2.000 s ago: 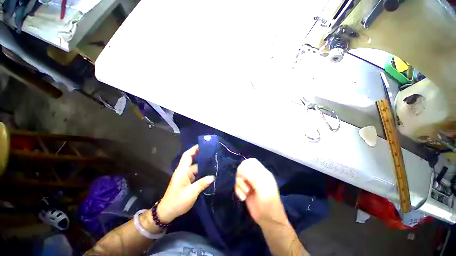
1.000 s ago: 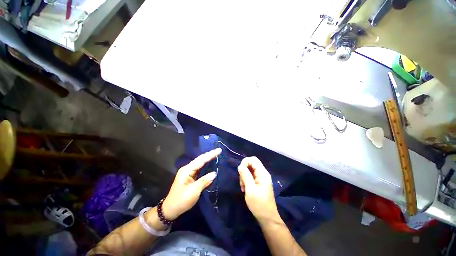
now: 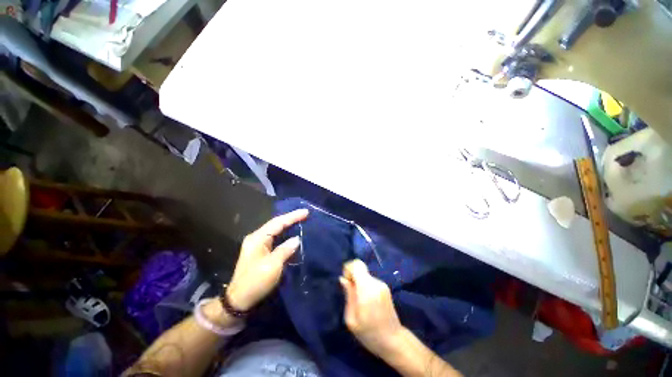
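The navy garment lies over the lap below the table edge. A pale thread runs across the upper part of the cloth and widens to a thin pale piece at its right end. White stitches run down the cloth by my left fingertips. My left hand holds the cloth, with thumb and forefinger apart at the thread line. My right hand is right of it over the cloth, with fingers curled; whether it grips thread or cloth cannot be told.
The white table crosses above the lap. On it lie scissors, a chalk piece and a wooden ruler. The sewing machine stands at the upper right. A purple bag sits on the floor at left.
My right hand has moved down and away from the thread's end. The strip's pale-marked end no longer shows clearly, and the cloth spreads flatter. The view has shifted slightly.
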